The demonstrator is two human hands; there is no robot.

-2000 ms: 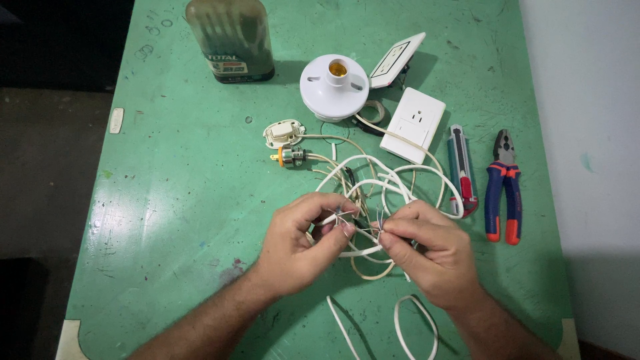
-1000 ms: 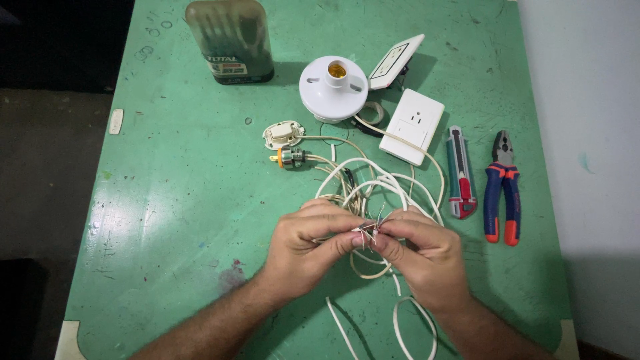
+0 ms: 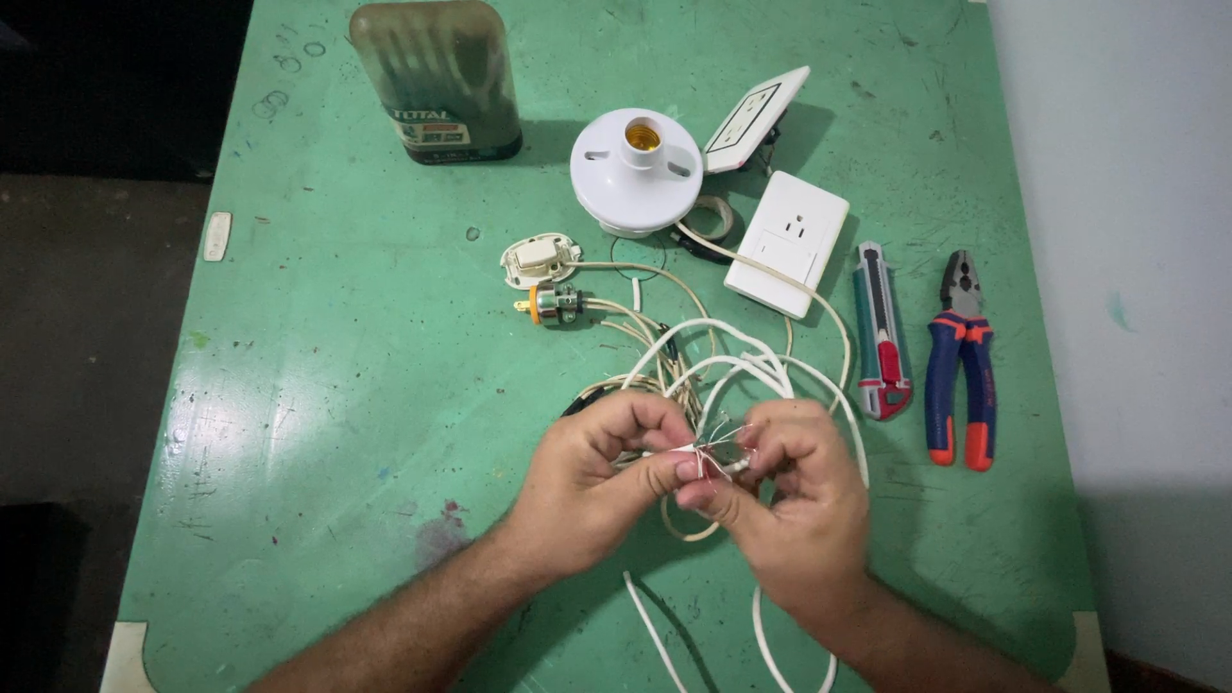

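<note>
Near the middle of the table, my left hand (image 3: 602, 481) pinches the end of a white cable, whose stripped strands (image 3: 717, 441) fan out past the fingertips. Close against it, my right hand (image 3: 794, 481) has thumb and fingers around the strands and another white cable end. Which strands belong to which cable cannot be told. Loops of white cable (image 3: 727, 327) rise behind both hands, beside a bundle of beige wires (image 3: 664, 361) that runs to a metal-and-orange power plug (image 3: 553, 304). A beige switch (image 3: 541, 260) with a cord lies just above the plug.
Behind are a white lamp holder (image 3: 635, 178), a tilted outlet plate (image 3: 756, 120), a white outlet box (image 3: 789, 245), a roll of tape (image 3: 712, 219) and a Total plastic bottle (image 3: 438, 87). A utility knife (image 3: 881, 337) and combination pliers (image 3: 961, 366) lie at right.
Two seconds ago the hands were slightly apart; now their thumbs are close together at the bare strands. The right hand's fingers have spread the strands outward since one second ago.
</note>
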